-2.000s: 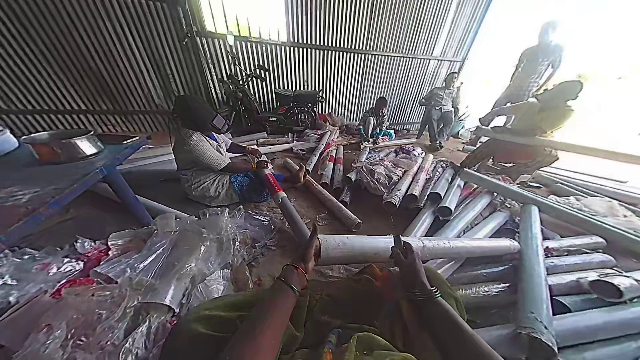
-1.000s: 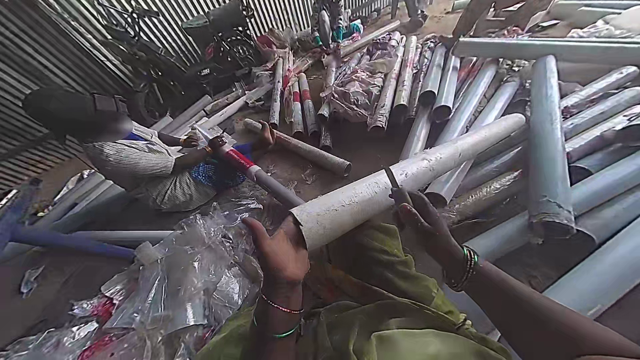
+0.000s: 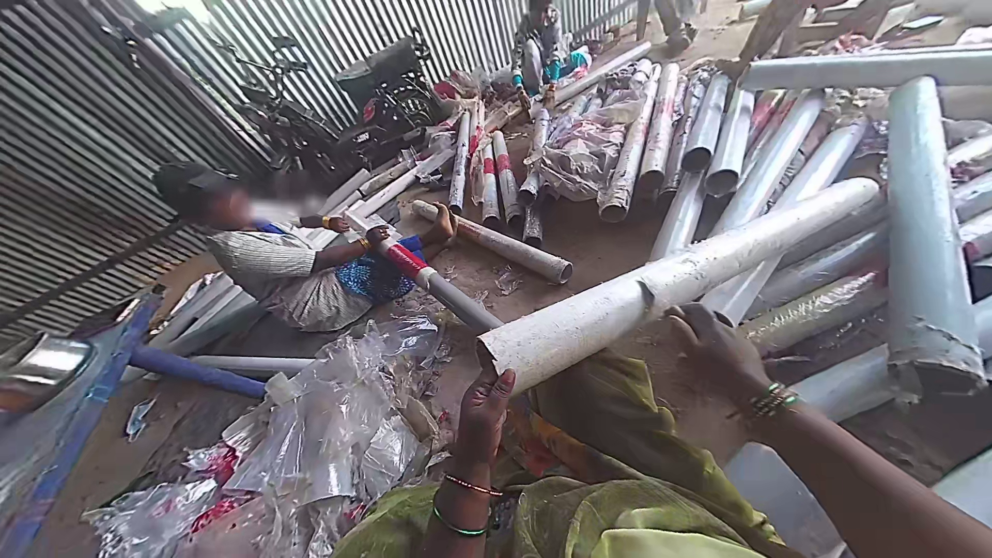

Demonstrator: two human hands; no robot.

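A long whitish pipe (image 3: 573, 333) with a rough surface lies slantwise across my lap, its near end at the lower left. The fingers of my left hand (image 3: 484, 407) are around the lower rim of that end, thumb outside. On the near side of the pipe, about its middle, is my right hand (image 3: 717, 353), fingers curled around a small dark tool that is mostly hidden and blurred. A dark mark or tool tip shows on the pipe left of these fingers. Green cloth (image 3: 604, 504) covers my lap beneath the pipe.
Crumpled clear plastic film (image 3: 333, 434) lies at my left, near a blue-framed table (image 3: 85, 418). A seated co-worker (image 3: 267, 263) holds a grey pipe with a red band (image 3: 457, 298). Many pipes (image 3: 930, 225) are piled at the right; a motorcycle (image 3: 387, 101) stands behind.
The view has tilted down. The dark tool stood upright above my right hand one second ago; now my right hand is lower against the pipe. My left hand has moved under the rim.
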